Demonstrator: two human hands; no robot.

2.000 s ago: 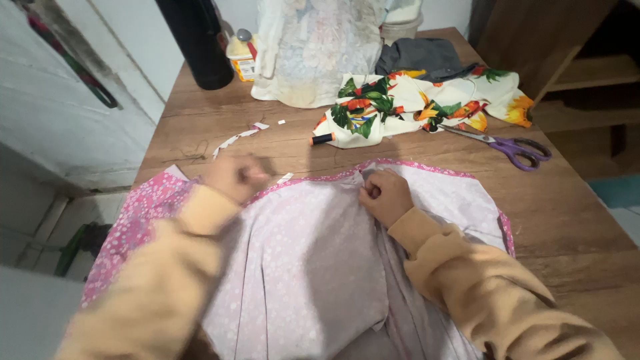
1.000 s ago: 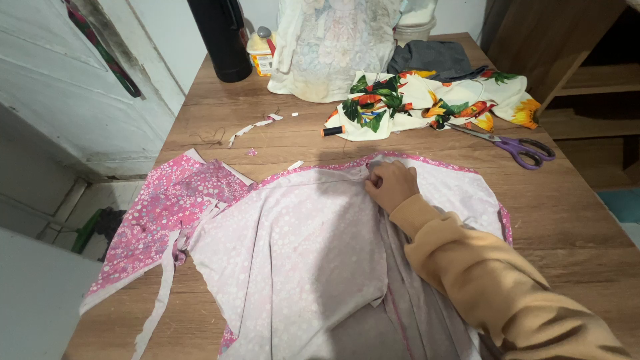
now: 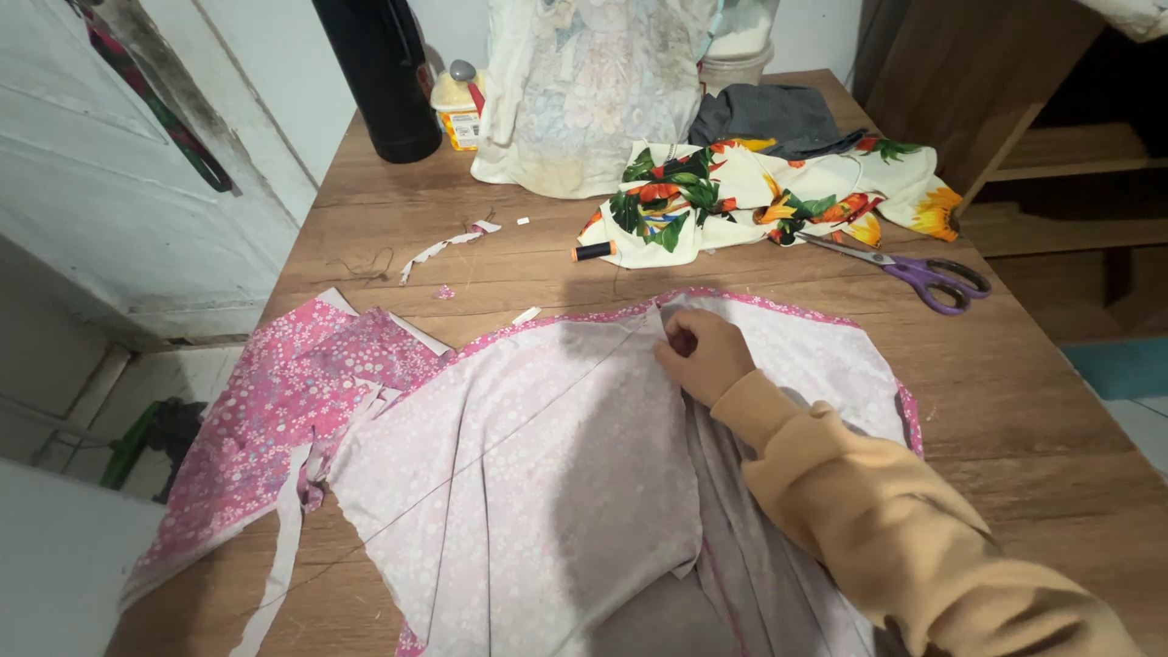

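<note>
My right hand (image 3: 707, 354) pinches the pink-edged floral fabric (image 3: 566, 438) at a seam near its top edge, with thumb and fingers closed on it. The cloth lies pale side up, spread over the wooden table. A dark thread (image 3: 474, 461) runs diagonally from near my fingertips across the cloth toward the lower left. Whether a needle is there cannot be seen. My left hand is out of view. At the left, a brighter pink floral piece (image 3: 265, 429) lies beside the pale cloth, with a narrow fabric strip (image 3: 285, 538) hanging along it.
Purple-handled scissors (image 3: 912, 274) lie at the right by a sunflower-print cloth (image 3: 730, 196). A black thread spool (image 3: 594, 251) rests at that cloth's edge. Behind stand a black thermos (image 3: 388, 82), a small tub (image 3: 457, 114) and a pale stained cloth (image 3: 593, 100). Fabric scraps (image 3: 447, 245) lie nearby.
My left hand was near the fabric's top edge two seconds ago and has left the view. The diagonal thread now shows stretched across the cloth. My right hand stays at the seam.
</note>
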